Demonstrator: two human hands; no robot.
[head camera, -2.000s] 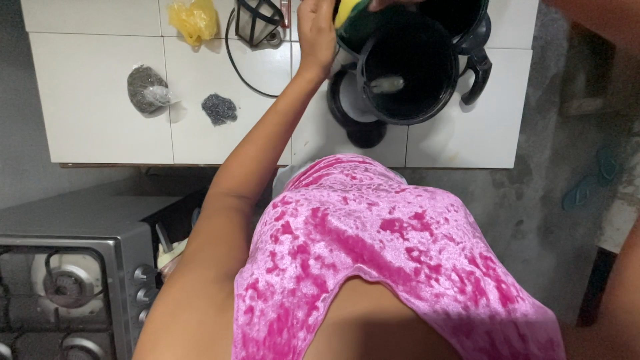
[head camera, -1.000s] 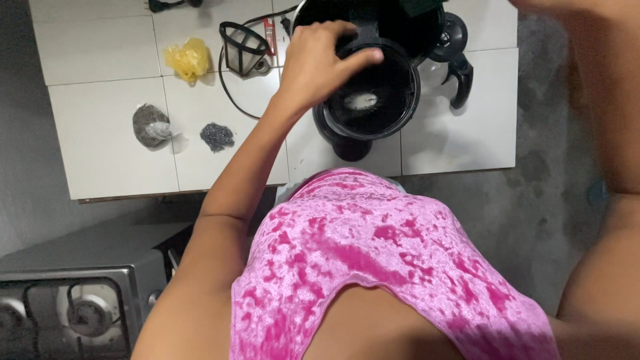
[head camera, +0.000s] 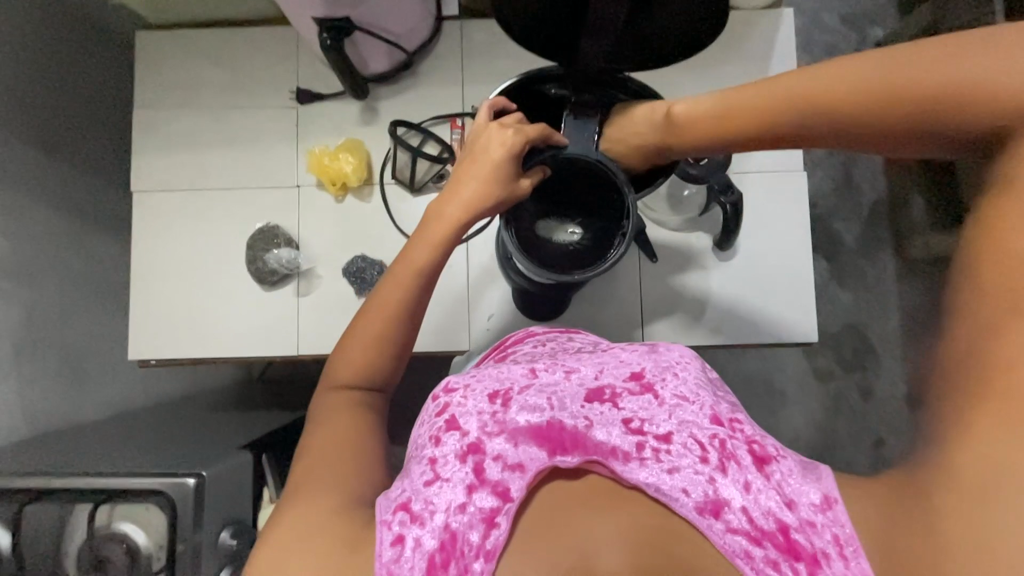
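A black drip coffee maker (head camera: 612, 36) stands on the tiled counter with its large lid raised. My left hand (head camera: 504, 160) grips the rim of its round black filter basket (head camera: 568, 212), which is swung out toward me. My right hand (head camera: 638, 136) reaches into the body behind the basket; its fingers are hidden, so what they hold cannot be seen. The glass carafe with a black handle (head camera: 726, 212) stands to the right of the machine. Left of my left hand lies a cone-shaped mesh coffee filter (head camera: 419, 158) in a black frame.
On the white-tiled counter (head camera: 216, 320) lie a yellow plastic bag (head camera: 339, 168), a bag of dark contents (head camera: 272, 254) and a smaller dark bundle (head camera: 364, 274). A black plug and cord (head camera: 308, 96) lie at the back. A gas stove (head camera: 104, 496) stands at the lower left.
My right hand has come in from the right and now reaches into the machine. My left hand stays at the basket. The view has shifted, showing more of the counter's back.
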